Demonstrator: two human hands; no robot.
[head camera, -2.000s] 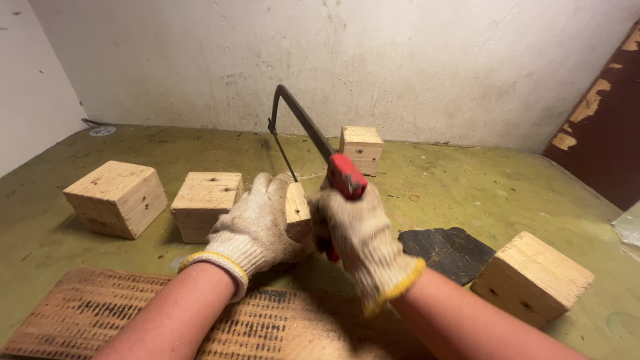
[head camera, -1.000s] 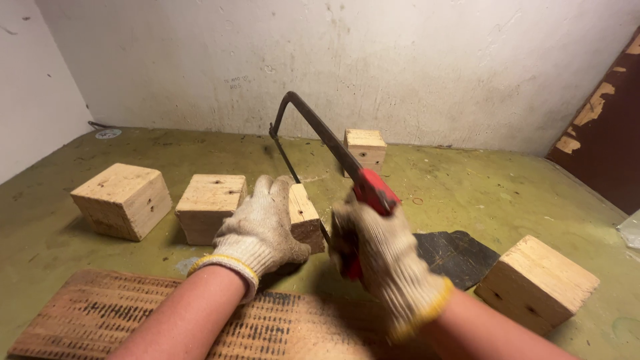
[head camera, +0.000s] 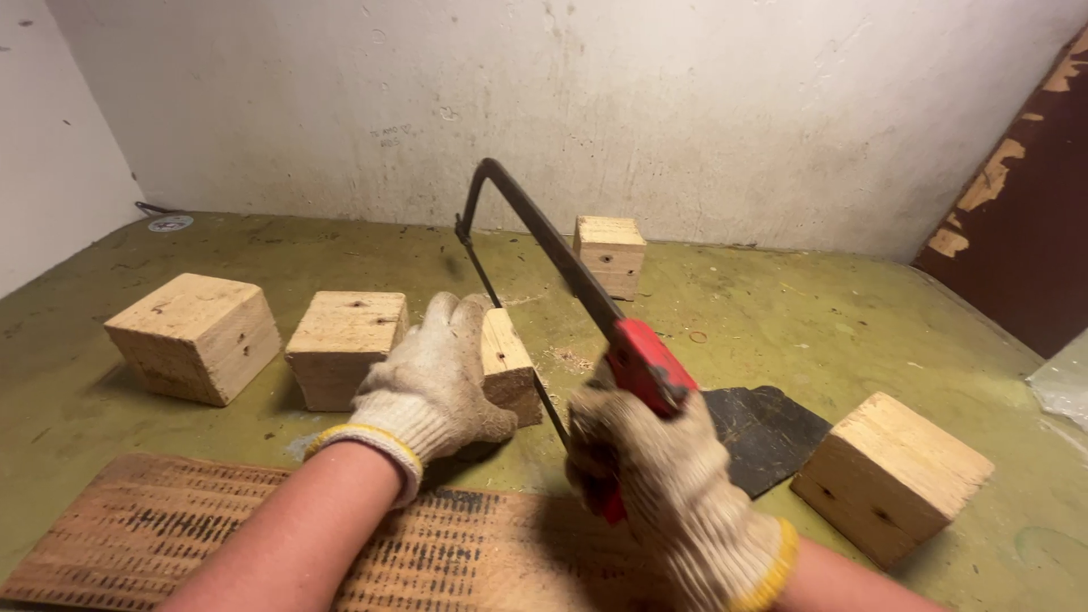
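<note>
My left hand, in a cream knit glove with a yellow-edged cuff, grips a wooden block on the green surface. My right hand, gloved alike, is closed on the red handle of a hacksaw with a dark bow frame. The saw blade runs along the right side of the held block, and its far end points toward the wall. My left hand hides much of the block's left side. Sawdust lies just right of the blade.
Two wooden blocks sit to the left, one near the wall, another at the right beside a dark flat piece. A marked wooden board lies in front. A brown panel stands at the far right.
My right hand and the saw handle have moved right and back toward me since two seconds ago. My left hand stays on the block. The saw frame leans a little more to the right.
</note>
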